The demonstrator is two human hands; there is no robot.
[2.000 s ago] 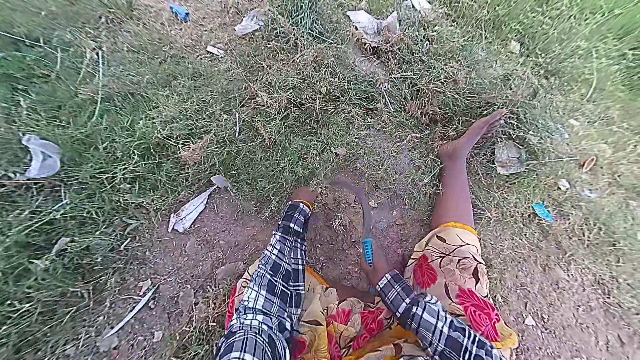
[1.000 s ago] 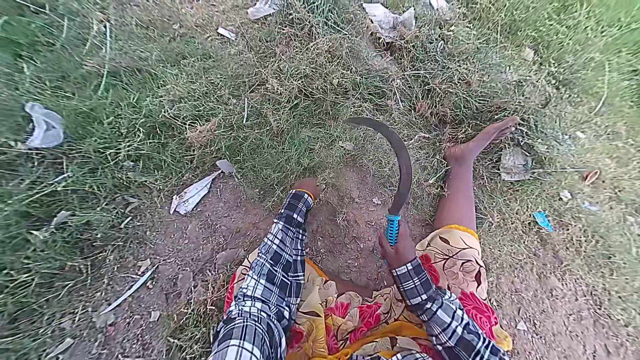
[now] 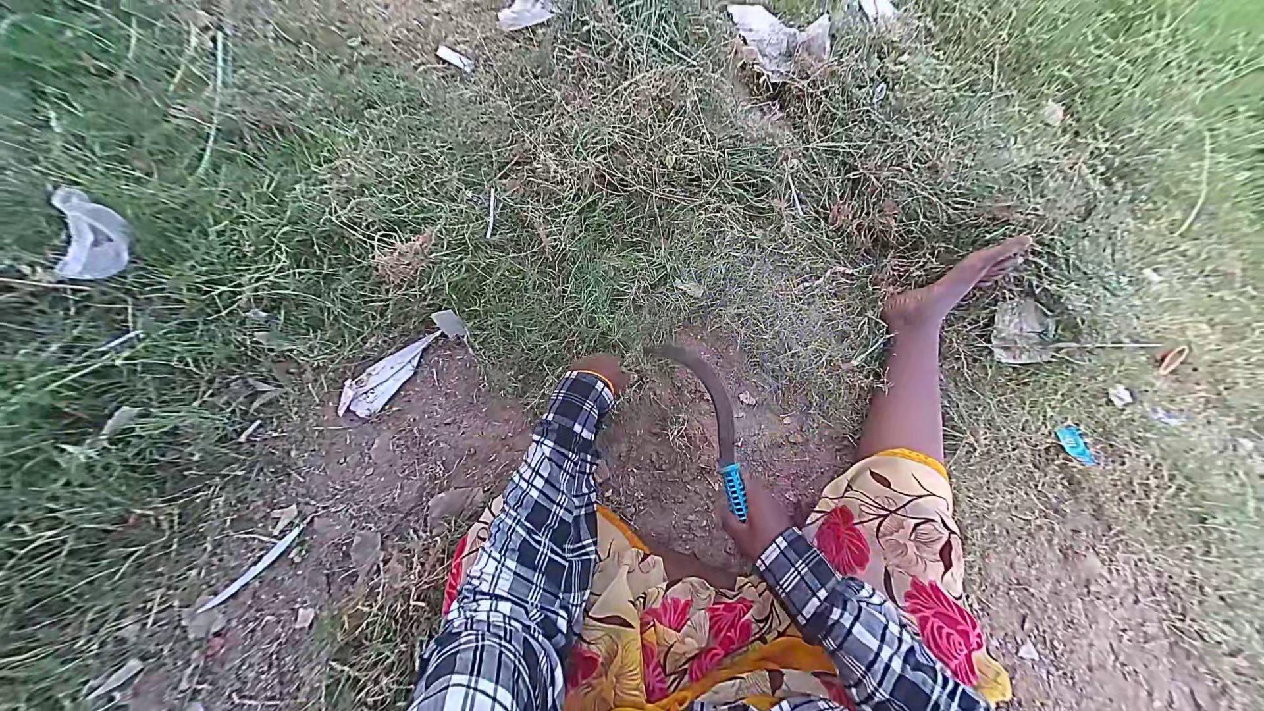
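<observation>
My right hand [image 3: 758,518] is closed around the blue handle of a sickle [image 3: 723,410]. The dark curved blade rises from the handle and bends left, its tip close to my left hand. My left hand [image 3: 602,369] is low at the edge of the grass [image 3: 592,267], just left of the blade tip. Its fingers are mostly hidden by the wrist and grass, so what it holds cannot be told. Bare brown soil [image 3: 671,474] lies under the blade.
My bare foot [image 3: 953,286] and leg stretch out on the right. Plastic scraps lie about: a crumpled white piece [image 3: 387,380] left of my left hand, a whitish one [image 3: 94,237] at far left, a blue wrapper [image 3: 1074,445] at right. Patterned cloth [image 3: 884,513] covers my lap.
One second ago the sickle stood farther right with its blade raised away from my left hand. Its tip is now lower and near that hand. The right hand has moved left and stays on the handle.
</observation>
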